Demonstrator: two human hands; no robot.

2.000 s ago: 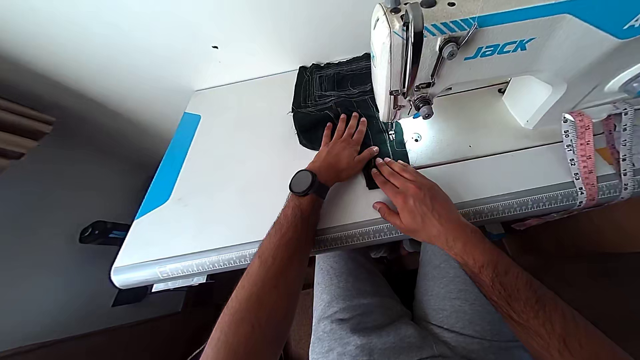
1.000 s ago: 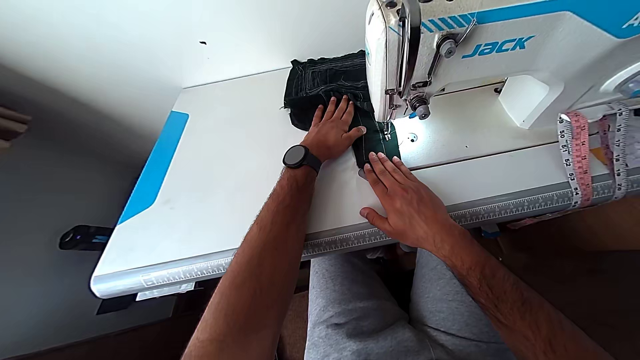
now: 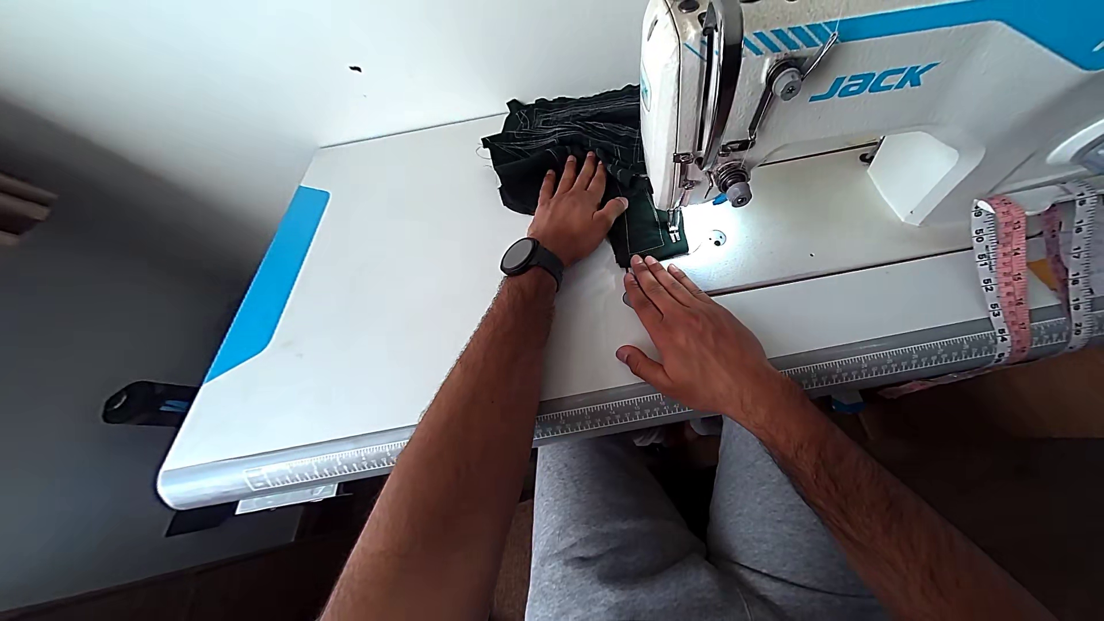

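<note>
Dark green fabric [image 3: 569, 129] with light stitch lines lies gathered on the white table, left of the head of a Jack sewing machine [image 3: 862, 86]. One flat corner of it reaches under the presser foot [image 3: 674, 226]. My left hand [image 3: 578, 211], with a black watch [image 3: 519, 257] on the wrist, presses flat on the fabric with fingers spread. At the near edge of that corner rest the fingertips of my right hand [image 3: 690, 332], palm down on the table, thumb apart. Neither hand grips anything. The needle tip is too small to make out.
A measuring tape [image 3: 1009, 276] hangs in loops over the table's right front. A printed ruler strip [image 3: 604, 417] runs along the front edge. Behind the table stands a white wall [image 3: 414, 52]. A dark object [image 3: 147, 403] sticks out beyond the table's left side.
The fabric and its near edge have moved away from me under the presser foot. My right hand has slid off most of the fabric. My left hand still lies on it.
</note>
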